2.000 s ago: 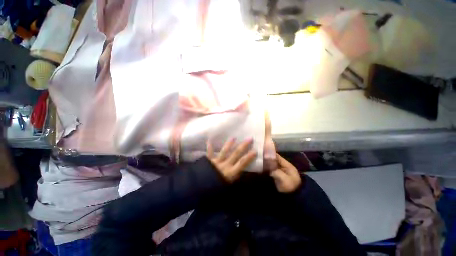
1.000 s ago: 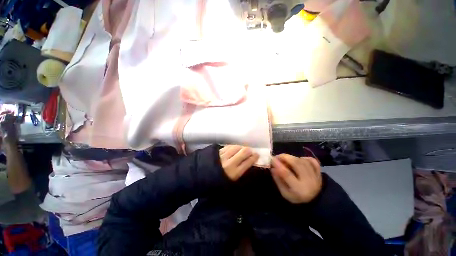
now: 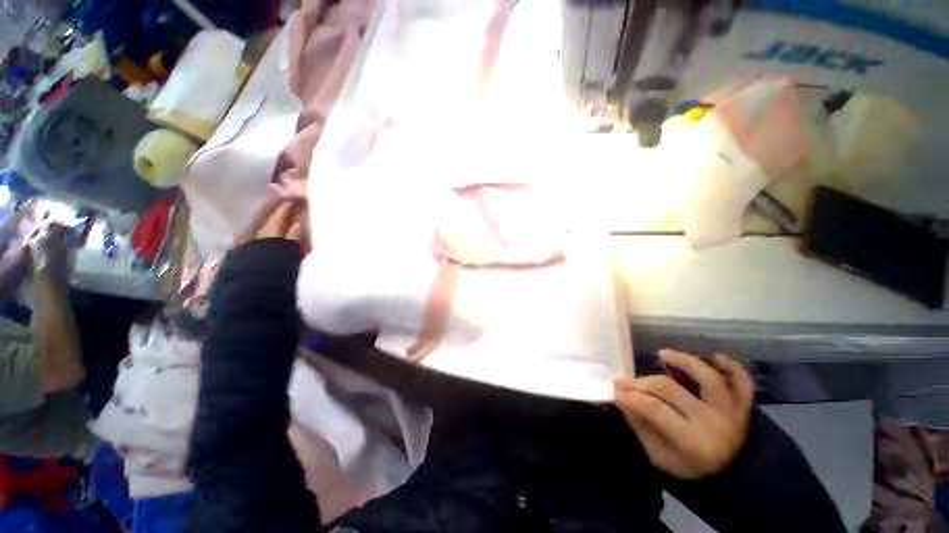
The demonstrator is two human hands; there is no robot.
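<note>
The garment piece (image 3: 499, 323), pale white side up with pink bands, lies over the table and hangs past its front edge. A pink slot or welt with a curved edge shows in its middle. My right hand (image 3: 692, 411) pinches the piece's near right corner between thumb and fingers. My left hand (image 3: 279, 221) is at the left side, its fingertips at the bunched pink cloth (image 3: 323, 89); folds partly hide them. The sewing machine's presser foot area (image 3: 647, 130) is in bright glare behind the piece.
A black phone (image 3: 874, 245), snips (image 3: 775, 210) and small cut pieces (image 3: 765, 135) lie right of the needle. A cream thread cone (image 3: 164, 158), white roll (image 3: 200, 78) and red-handled scissors (image 3: 153, 226) are at left. Another person's arm (image 3: 54, 312) shows at far left.
My left hand has moved from the near right corner to the cloth at far left. My right hand still holds the corner. The view has shifted, showing more of the machine.
</note>
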